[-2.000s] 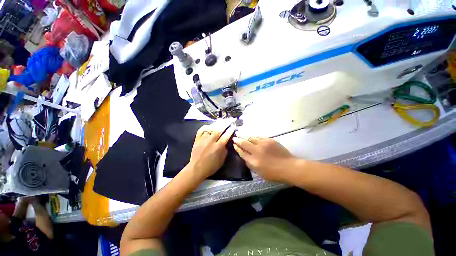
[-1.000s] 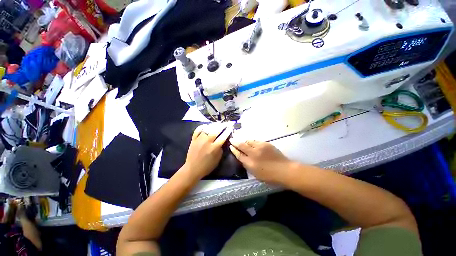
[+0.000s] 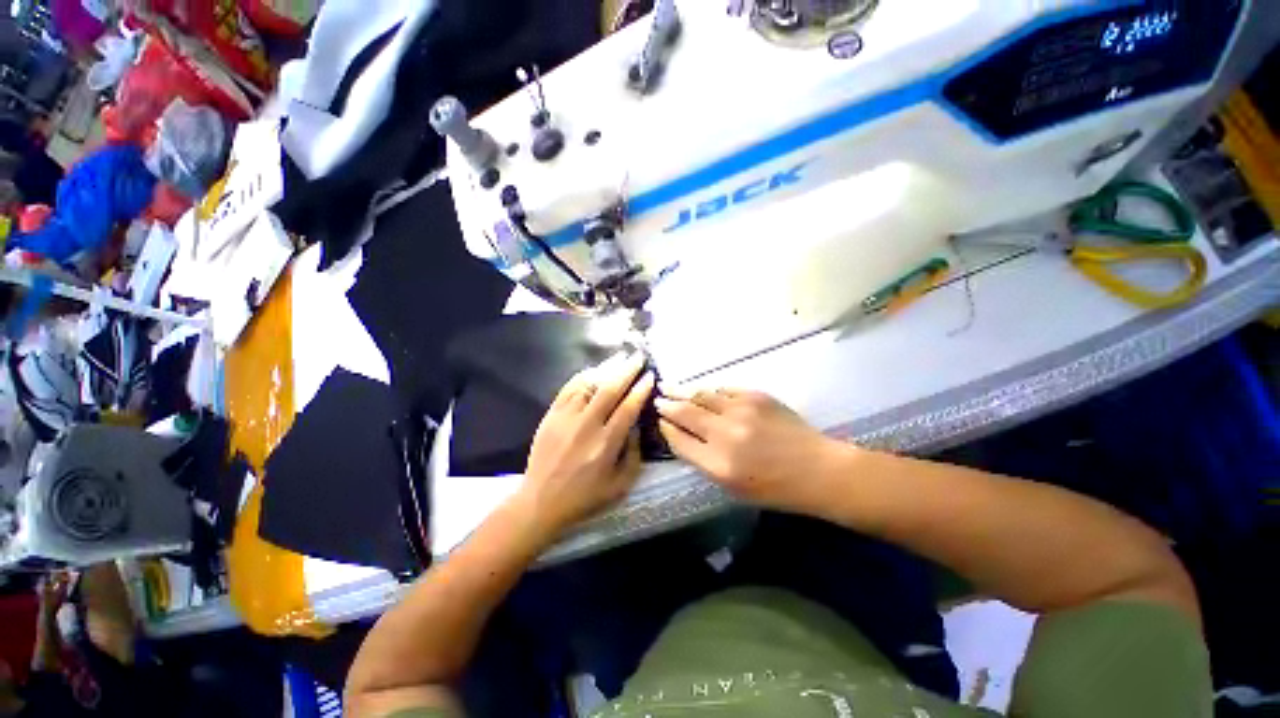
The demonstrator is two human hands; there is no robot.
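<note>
A black cut panel lies under the needle area of the white lockstitch sewing machine. My left hand lies on the panel, fingertips just in front of the presser foot. My right hand pinches the panel's right edge with thumb and fingers, close to my left fingertips. The fingertips partly hide the fabric edge between them. More black cut panels lie to the left, one near the front and one farther back.
Thread snips and scissors lie on the table right of the needle. Orange-yellow tape covers the table's left end. A white and black cloth bundle lies behind the panels. Another person's arm shows at lower left.
Both hands have drawn slightly toward the table's front edge relative to the needle, and less panel shows by my right hand. The view has shifted, so the machine sits higher in the picture.
</note>
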